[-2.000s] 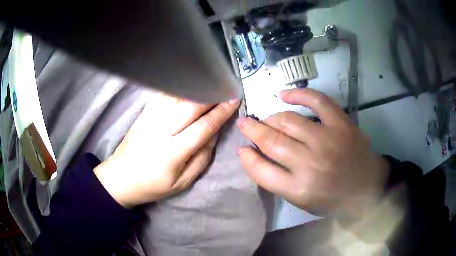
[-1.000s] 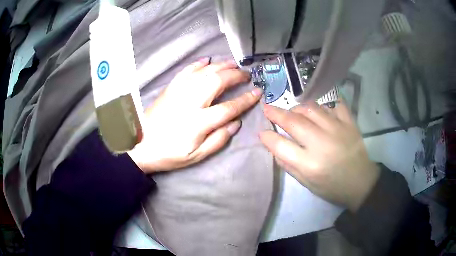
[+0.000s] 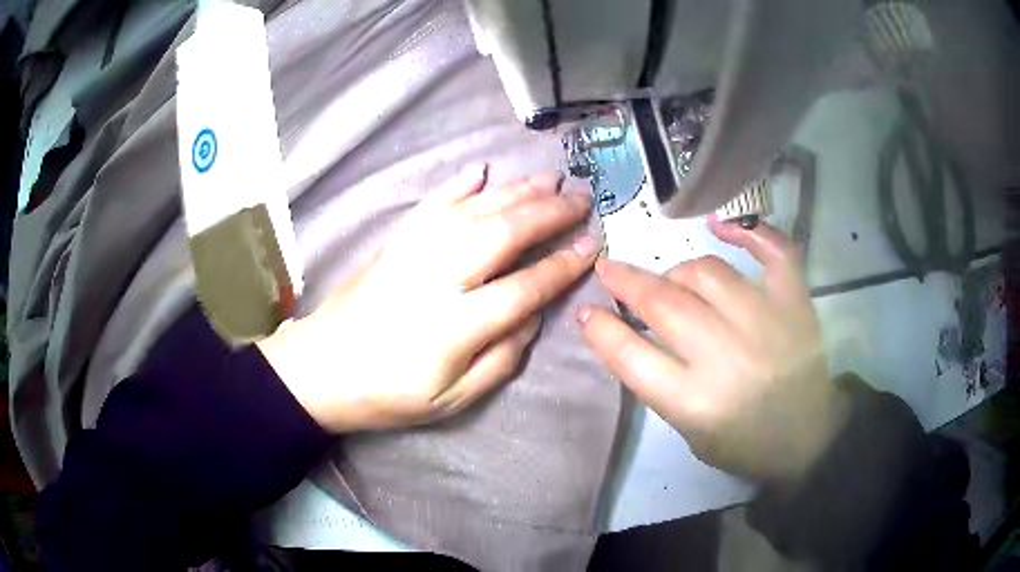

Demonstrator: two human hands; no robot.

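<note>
A large grey-mauve cloth (image 3: 481, 480) lies on the white table and hangs over its front edge. My left hand (image 3: 447, 302) lies flat on the cloth, its fingertips close to the cloth's right edge. My right hand (image 3: 716, 346) is at that edge, its index and middle fingertips touching the cloth, the other fingers spread over the table. The sewing machine head (image 3: 615, 50) is above the fingertips. The shiny bluish needle plate (image 3: 621, 184) shows just beyond them. The needle cannot be made out.
A white arm with a blue ring mark (image 3: 229, 123) and a brown end stands over the cloth at left. A pale ribbed knob (image 3: 747, 203) is by my right fingers. Dark scissors (image 3: 923, 201) lie at right on the white table (image 3: 839, 240).
Since the first frame the view has shifted, and the machine head and blue ring mark show clearly. Since one second ago, both hands sit slightly lower, a little farther from the plate, still on the cloth.
</note>
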